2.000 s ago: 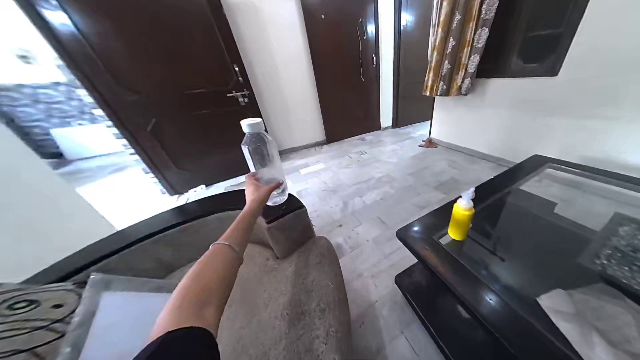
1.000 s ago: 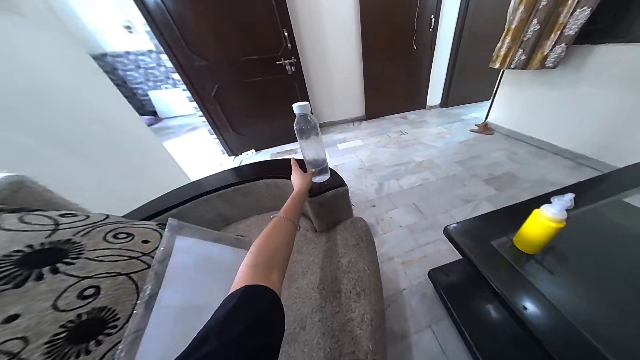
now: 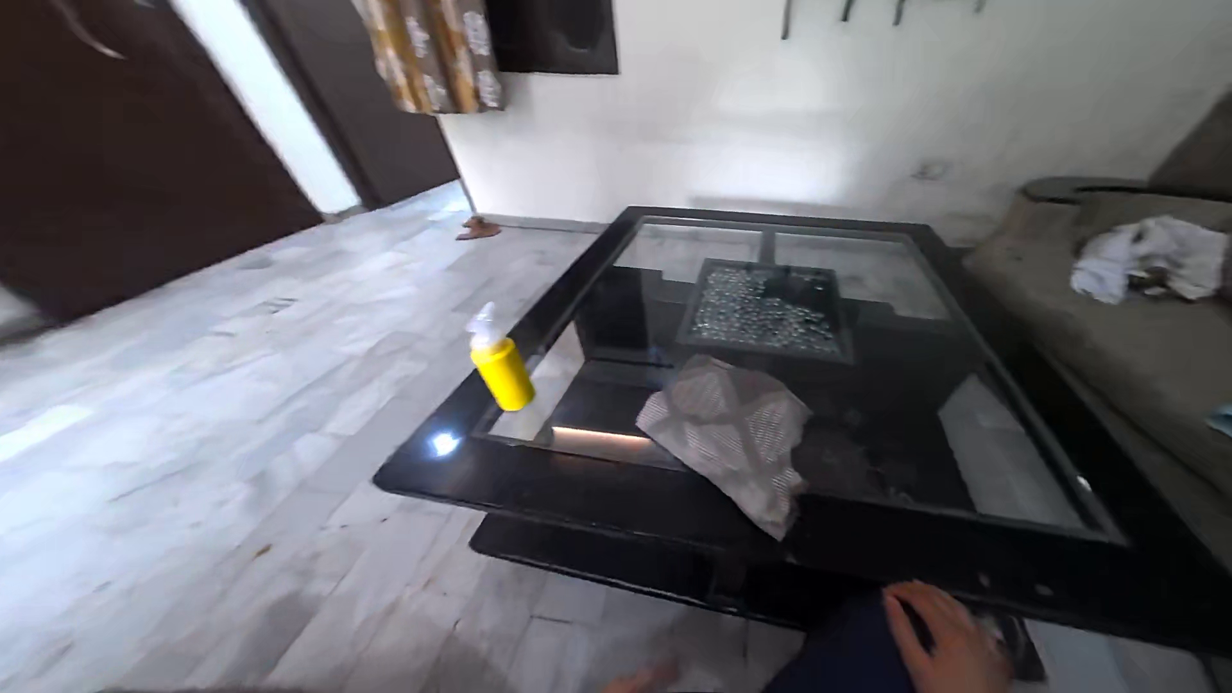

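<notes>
My right hand (image 3: pixel 948 635) is low at the right, by the near edge of the glass-topped table (image 3: pixel 577 500), beside a dark blue trouser leg (image 3: pixel 833 645). Its fingers are bent and blurred, and whether it holds anything cannot be told. I do not see my left hand for certain; a blurred skin-coloured shape lies at the bottom edge. A yellow bottle with a clear pump top (image 3: pixel 502 373) stands at the table's left corner. A crumpled checked cloth (image 3: pixel 736 433) lies on the near part of the glass.
A square panel of clear pebbles (image 3: pixel 767 306) shows in the table's middle. A sofa with a white cloth (image 3: pixel 1150 258) is at the right. Beneath the tabletop juts a dark lower shelf (image 3: pixel 597 568). Marble floor (image 3: pixel 241 433) and dark doors (image 3: pixel 125 144) are on the left.
The view has swung far right. Earlier my left hand held a clear bottle with a white cap at the sofa arm; both are out of view now, and my right hand has appeared.
</notes>
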